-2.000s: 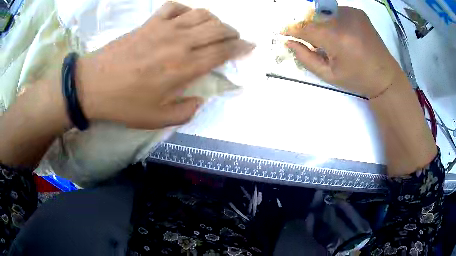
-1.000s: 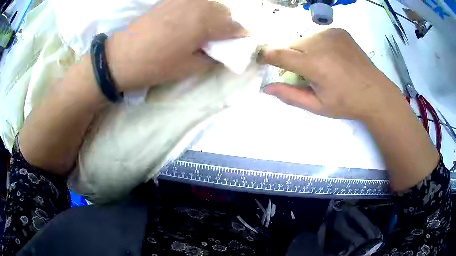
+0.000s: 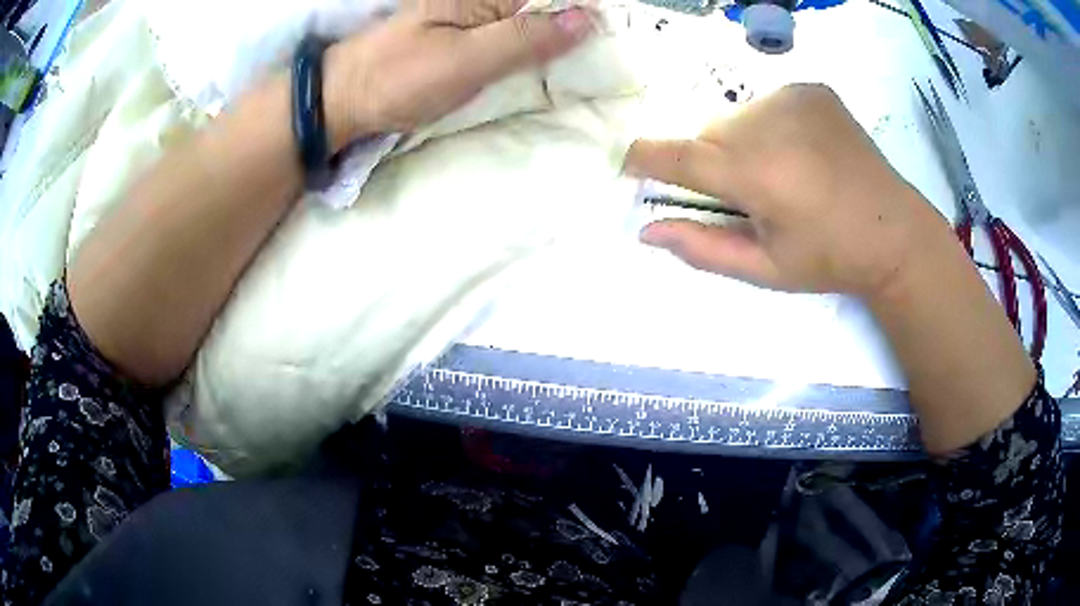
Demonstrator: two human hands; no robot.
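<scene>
The cream padded garment (image 3: 391, 284) lies across the left half of the white table and hangs over its front edge. My left hand (image 3: 438, 59) is on its upper part, at the top of the picture. The thumb points right; the other fingers are partly cut off or hidden, so a grip cannot be made out. A piece of whiter cloth (image 3: 355, 172) shows under my left wrist. My right hand (image 3: 782, 195) is at the garment's right edge. Its thumb and forefinger are apart, with a dark slot of the table between them, and the forefinger tip touches the cloth edge.
Red-handled scissors (image 3: 974, 201) lie right of my right hand, blades pointing away. A grey-white round cap (image 3: 769, 28) is at the top. Thin metal tools lie at the upper right. A ruler strip (image 3: 663, 417) runs along the front edge. Pale trimmings (image 3: 645, 497) lie on the dark lap.
My left hand has moved up and slightly right; the white cloth bit seen between the hands is gone from there. The cream cloth is spread farther right. My right hand has shifted slightly right.
</scene>
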